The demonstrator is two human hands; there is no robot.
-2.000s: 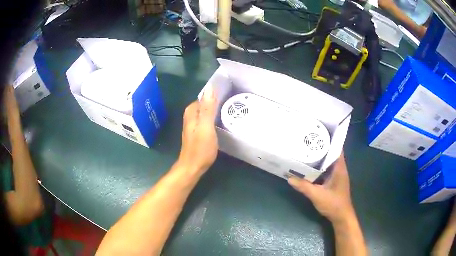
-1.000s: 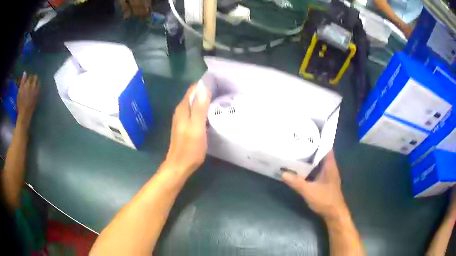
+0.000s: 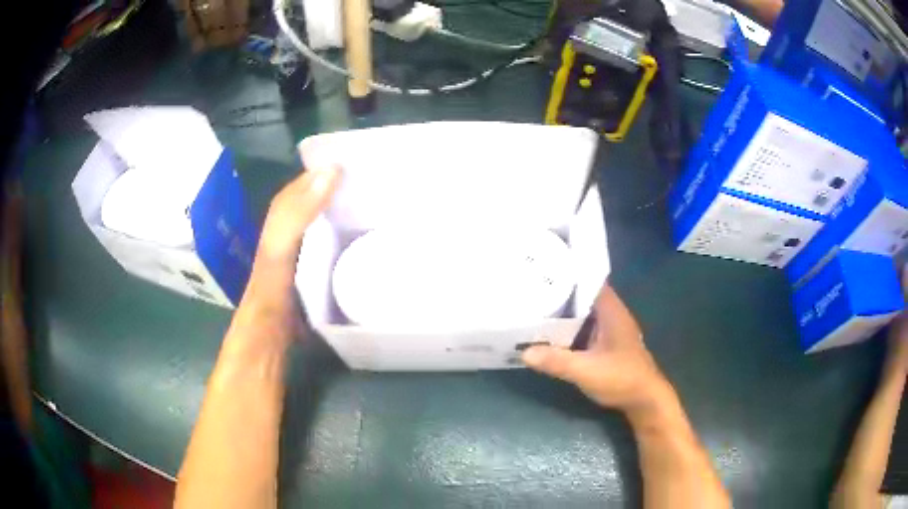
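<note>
An open white retail carton is in front of me, its large lid flap raised at the far side. A white rounded packed unit lies inside; its right grille shows only faintly. My left hand holds the carton's left end, thumb near the upper left corner. My right hand grips the lower right corner, thumb on the front side by a small dark label. Some fingers are hidden behind the carton.
Another open carton with a white unit stands at left. Blue-and-white closed cartons are stacked at right. A yellow-and-black device, a pale post and cables are at the back. Another person's arm shows at lower right.
The held carton has turned so its long side faces me more squarely, and it sits further left in view. Its lid flap stands more upright. The neighbour's hand at left has left clear view.
</note>
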